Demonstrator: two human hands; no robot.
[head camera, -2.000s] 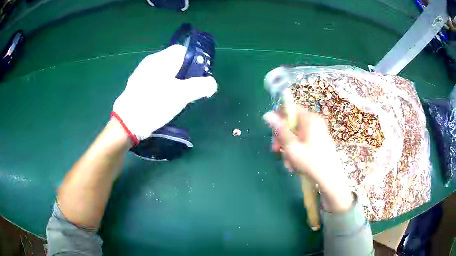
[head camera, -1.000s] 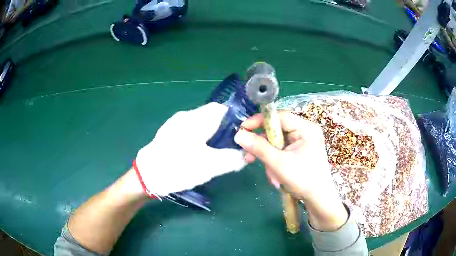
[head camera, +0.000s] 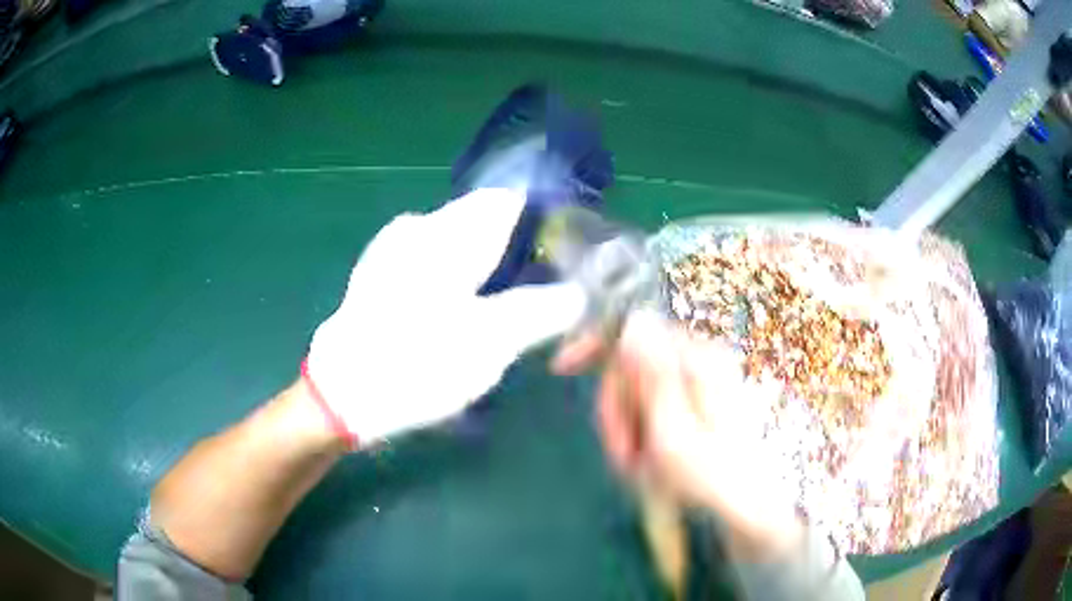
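Note:
My left hand (head camera: 429, 317), in a white knitted glove with a red cuff edge, grips a dark navy fan unit (head camera: 576, 147). The fan head shows above the glove; the lower part is mostly hidden under the hand. My bare right hand (head camera: 670, 411) is blurred and holds a hammer by its wooden handle (head camera: 664, 540). The hammer head (head camera: 605, 272) is blurred, with its yellowish end at the fan's middle, beside my gloved thumb. Whether it touches the fan cannot be told. A clear bag of copper pieces (head camera: 823, 376) lies to the right.
The work is over a glossy green table (head camera: 176, 305). Another fan (head camera: 253, 49) lies at the far left. A pale metal upright (head camera: 970, 123) stands at the right, with dark fan parts (head camera: 940, 103) beyond it. A bag of dark parts (head camera: 1040, 352) lies at the right edge.
The right fingers have left the fan's joint, and the hammer head has swung down and left to the fan. The left hand still grips the fan, whose head now shows higher in view.

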